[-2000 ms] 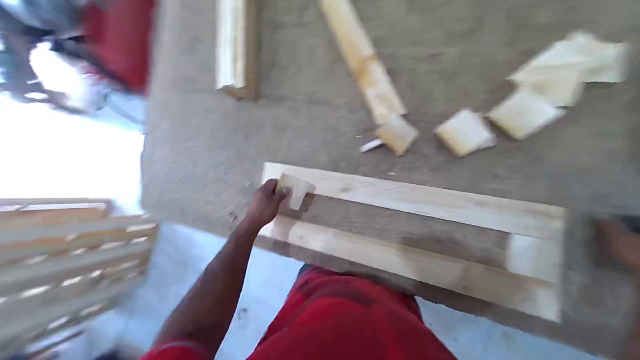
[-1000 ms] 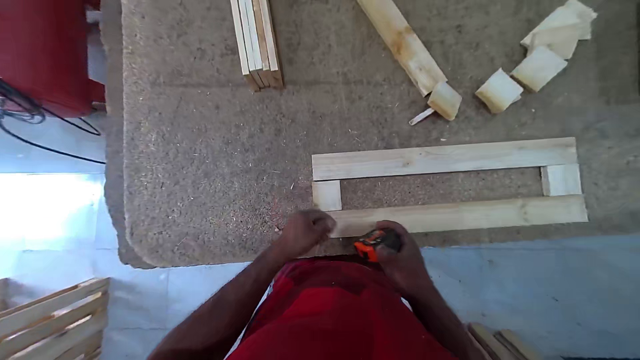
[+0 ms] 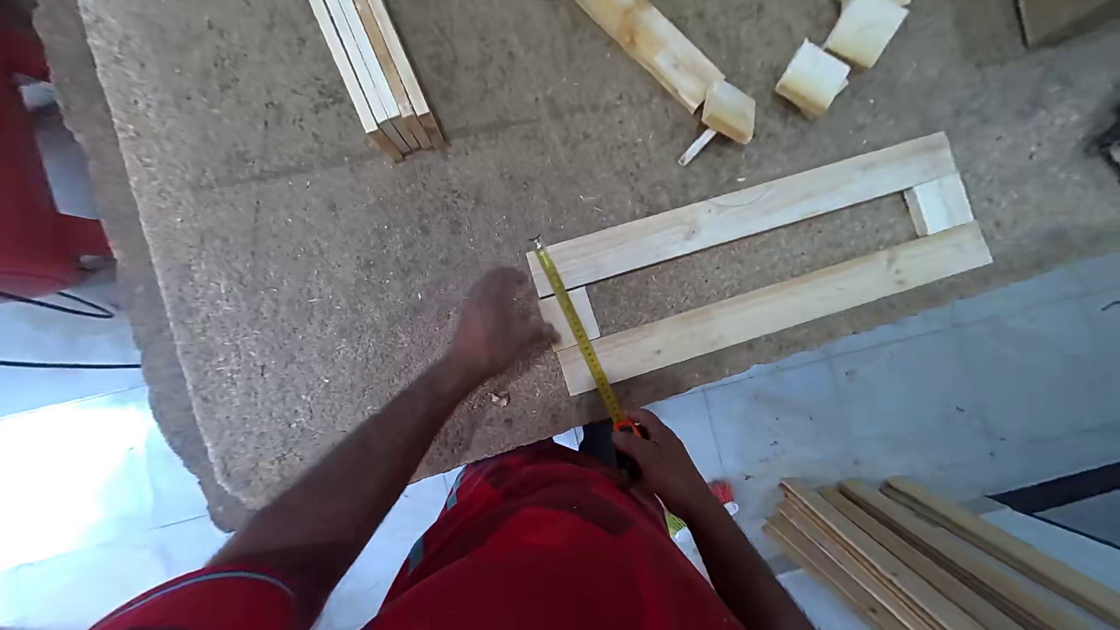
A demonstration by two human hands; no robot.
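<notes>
My right hand [image 3: 656, 459] is closed around a tape measure [image 3: 626, 430], mostly hidden by the fingers. Its yellow blade [image 3: 579, 328] lies drawn out across the left end of a flat wooden frame, with the end hook just beyond the far edge. The frame has a far board [image 3: 744, 210], a near board [image 3: 779, 311], a left short block [image 3: 582, 315] and a right short block [image 3: 943, 205] between them. Blurred, my left hand [image 3: 499, 324] is beside the left end of the frame; whether its fingers touch the block cannot be told.
A bundle of wooden strips [image 3: 394, 96] lies at the far left of the worktable [image 3: 289, 262]. Beyond the frame are a long board [image 3: 652, 44], a small block [image 3: 729, 111] and more offcuts [image 3: 812, 79]. Several boards [image 3: 936, 560] are stacked below the table's near edge.
The tape blade, not drawn out one second ago, now spans the frame's left end. My left hand has moved away from the near board to beside that end. The left short block was in my left hand two seconds ago.
</notes>
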